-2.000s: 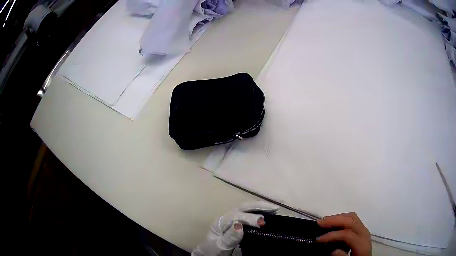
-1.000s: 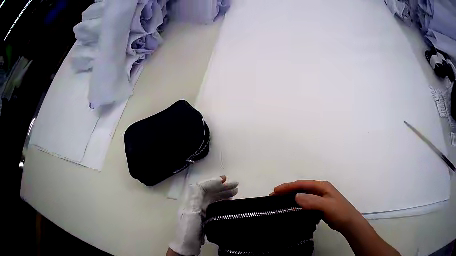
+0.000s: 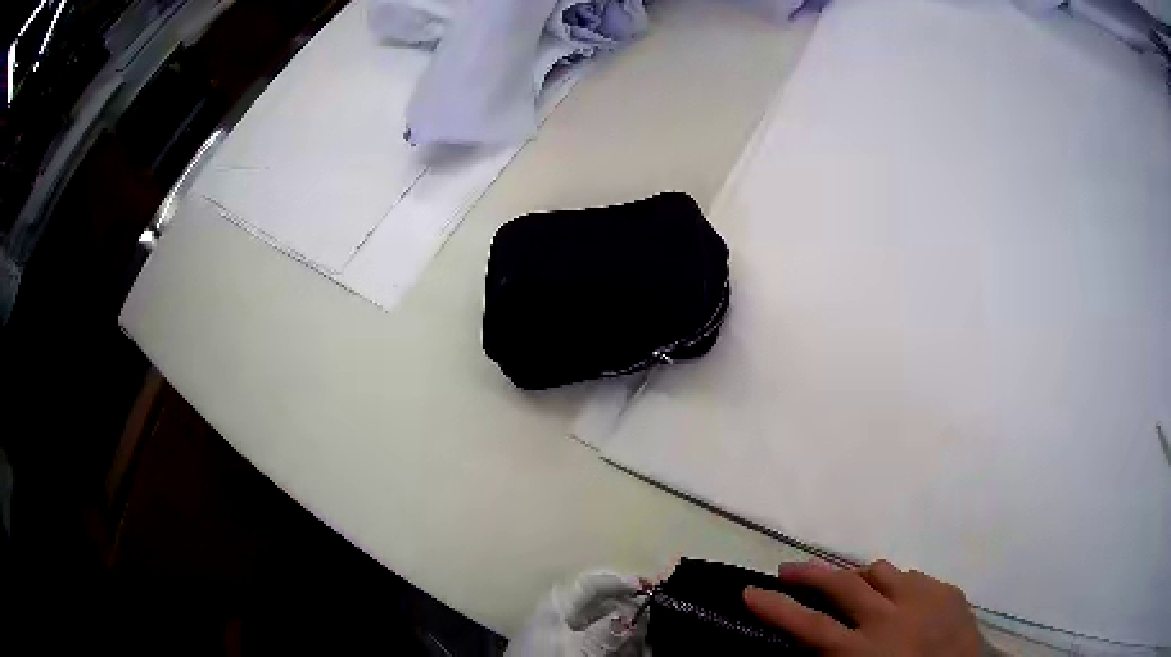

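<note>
A black pouch bag (image 3: 719,611) is at the bottom edge of the view, partly cut off, with its silvery zipper (image 3: 726,616) facing up. My left hand (image 3: 584,616), in a white glove, holds its left end, fingertips at the zipper's end where a small metal tab shows. My bare right hand (image 3: 886,614) lies over its right part, fingers on top. A second black pouch bag (image 3: 604,289) lies closed on the table, its right side by the edge of the white sheets.
A large stack of white sheets (image 3: 950,295) covers the right of the cream table (image 3: 385,411). More white sheets (image 3: 321,193) and pale lilac rolls (image 3: 482,77) lie at the far left. A thin dark stick (image 3: 1162,440) shows at the right edge.
The view has shifted, so the table and lying bag appear further right and higher than one second ago. The held bag is lower in view and more cut off; my gloved fingers are now at its zipper end.
</note>
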